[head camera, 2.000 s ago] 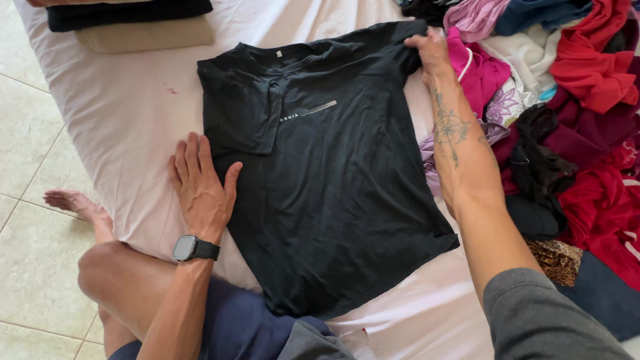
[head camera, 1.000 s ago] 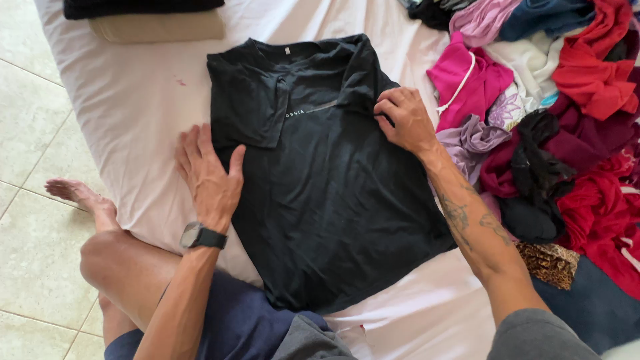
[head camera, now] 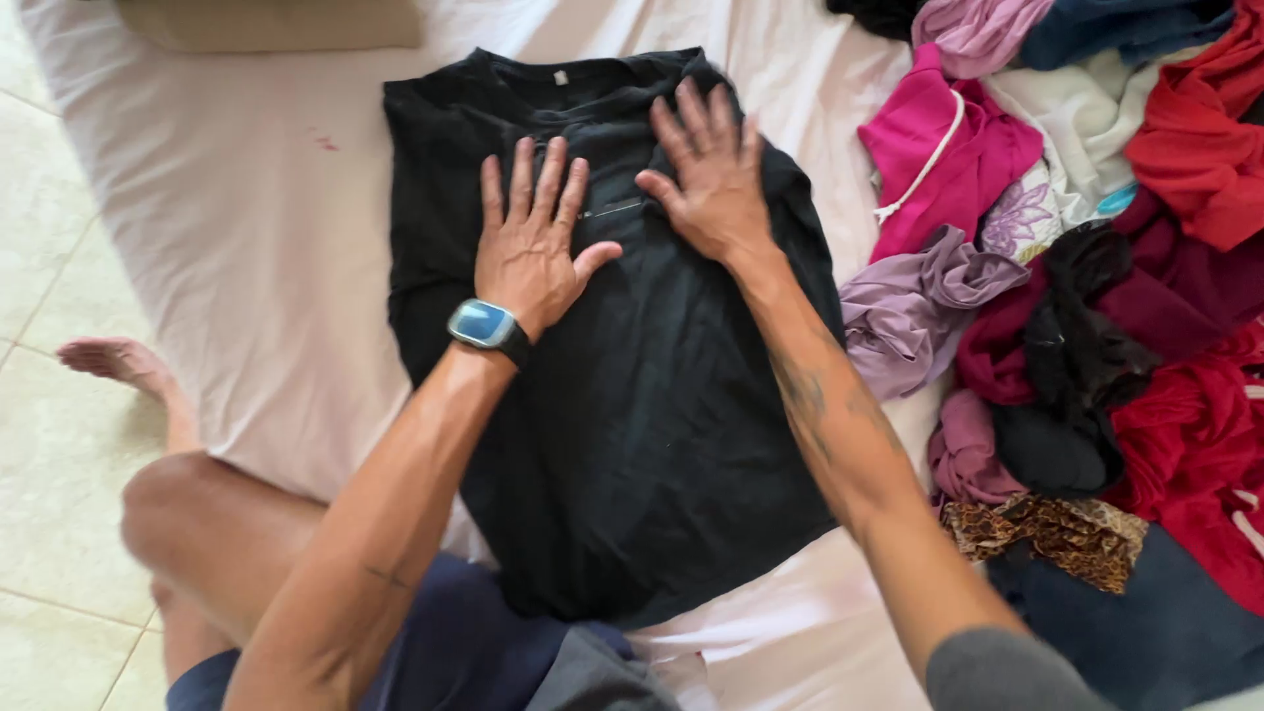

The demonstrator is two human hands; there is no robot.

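Observation:
A black T-shirt point(head camera: 632, 425) lies spread on a bed with a pale pink sheet point(head camera: 267, 257), its collar at the far end and its hem near my lap. Both its sleeves are folded in over the body. My left hand point(head camera: 533, 242) rests flat on the left part of the chest, fingers apart, with a smartwatch point(head camera: 482, 324) on the wrist. On the right part, near the shoulder, my right hand point(head camera: 711, 178) lies palm down with spread fingers. Part of a small pale print shows between the hands.
A heap of loose clothes in red, magenta, mauve, white and black point(head camera: 1076, 296) covers the right side of the bed. At the top left lies a folded beige cloth item point(head camera: 276, 25). Pale floor tiles point(head camera: 59, 474) show beyond the bed's left edge, beside my bent leg.
My left hand has moved from the shirt's left edge onto its chest. My right hand, first at the right sleeve's end, has come inward onto the shirt, and that sleeve has been folded in.

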